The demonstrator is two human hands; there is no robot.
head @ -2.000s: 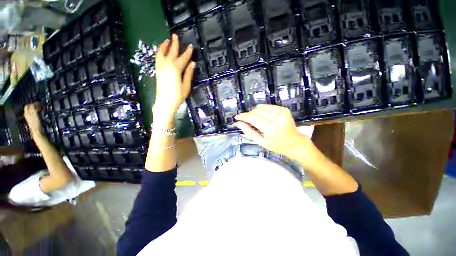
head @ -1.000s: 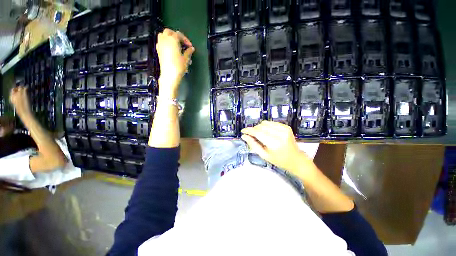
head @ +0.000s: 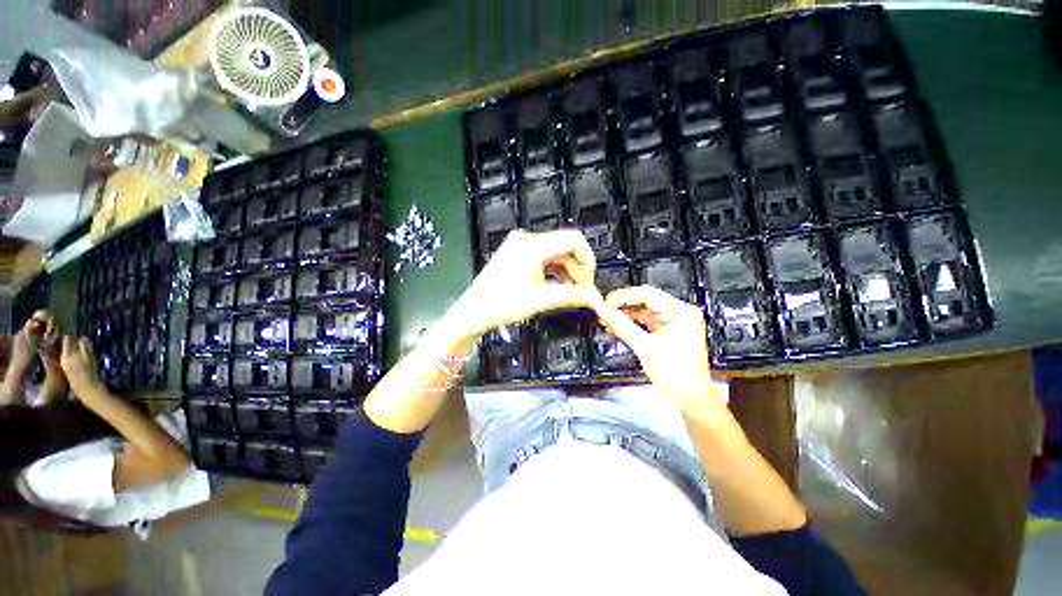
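Note:
My left hand (head: pixel 530 282) and my right hand (head: pixel 660 338) meet fingertip to fingertip over the lower left part of a glossy black blister tray (head: pixel 976 305). Anything between the fingertips is too small to make out. The tray has three rows of oblong pockets, most with dark grey housings (head: pixel 780 186) in them. A pile of small silvery-white and dark inserts (head: pixel 415 240) lies on the green surface left of the tray.
Another black tray (head: pixel 285 279) stands left of the pile, with further trays (head: pixel 122 309) beyond it. A white fan (head: pixel 260 56) and clear plastic bags (head: pixel 117 93) are at the upper left. A co-worker's arm (head: pixel 128 431) is at the left. A cardboard box (head: pixel 920 454) is below the bench.
My left hand has moved right and down from beside the left tray to meet my right hand. The view has shifted, and the fan and the insert pile now show.

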